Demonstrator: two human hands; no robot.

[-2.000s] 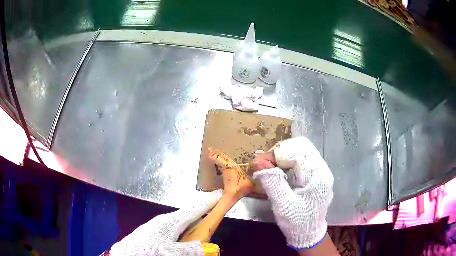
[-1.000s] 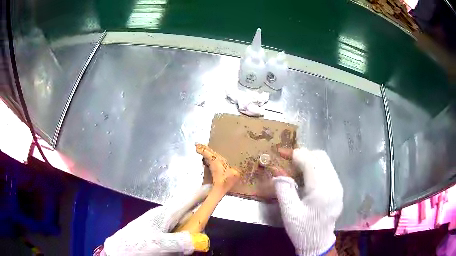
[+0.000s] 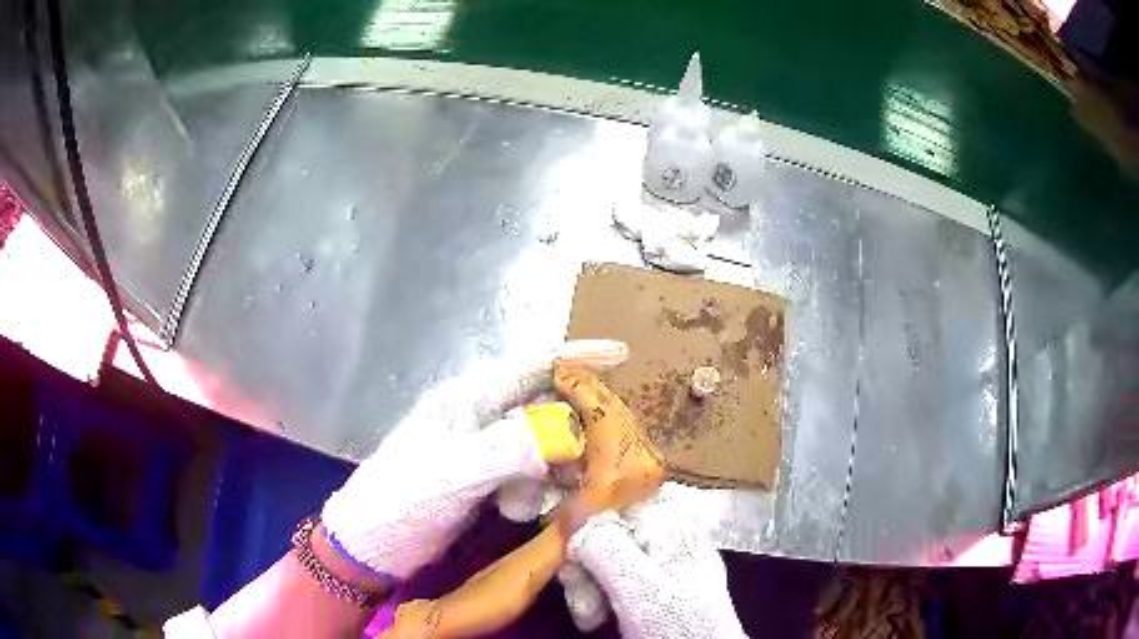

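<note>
An orange-tan carved workpiece [image 3: 615,452] is held aslant over the front edge of the bench, its shaped end up and its shank running down to the lower left. My left hand [image 3: 468,456], in a white knit glove with a yellow band on the thumb, grips the shaped end. My right hand [image 3: 656,568], gloved, closes around the shank just below the shaped end; its fingertips are partly hidden. A stained brown cardboard pad [image 3: 737,437] lies beyond, with a small round pale cap [image 3: 706,381] on it.
Two white squeeze bottles [image 3: 678,156] stand near the bench's back rail, a crumpled white rag [image 3: 672,235] in front of them and a thin dark rod [image 3: 728,261] beside it. A green belt [image 3: 562,50] runs behind the grey bench [image 3: 387,225]. Blue objects [image 3: 269,512] show below left.
My left hand has moved up from the shank to the shaped end. My right hand has left the cap on the cardboard and come down onto the shank. The view has shifted slightly.
</note>
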